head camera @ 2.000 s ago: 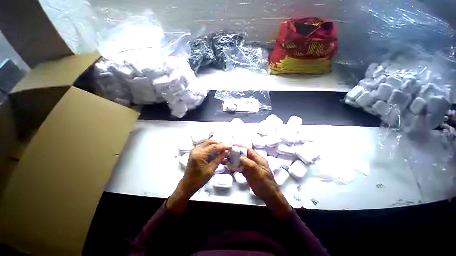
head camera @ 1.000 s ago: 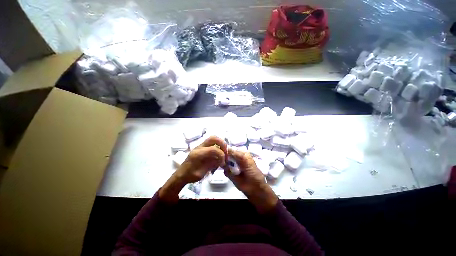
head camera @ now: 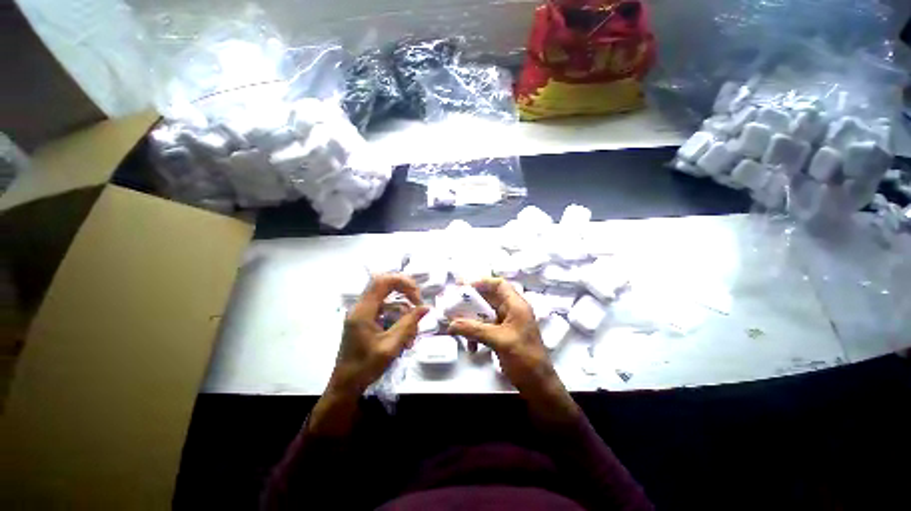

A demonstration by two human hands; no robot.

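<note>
My right hand (head camera: pixel 511 334) holds a glossy white case (head camera: pixel 461 302) between thumb and fingers, above the loose pile. A small dark mark shows on the case. My left hand (head camera: pixel 372 334) is just left of it, thumb and forefinger curved with a gap between them. Crinkly clear plastic (head camera: pixel 387 384) shows in its palm and hangs below it; the other fingers partly hide it. More white cases (head camera: pixel 586 313) lie loose behind and around both hands, and one (head camera: pixel 437 350) lies between my wrists.
An open carton (head camera: pixel 120 329) stands at left. Bulging clear bags of white cases stand at back left (head camera: pixel 270 160) and right (head camera: pixel 789 150). A flat clear bag (head camera: pixel 465 190) lies on the black strip. Dark bagged parts (head camera: pixel 400 80) and a red and yellow bag (head camera: pixel 584 65) are at the back.
My hands were together around the case; now my left hand has moved apart to the left with its fingers spread, and the case shows more in my right hand. The camera view has shifted slightly.
</note>
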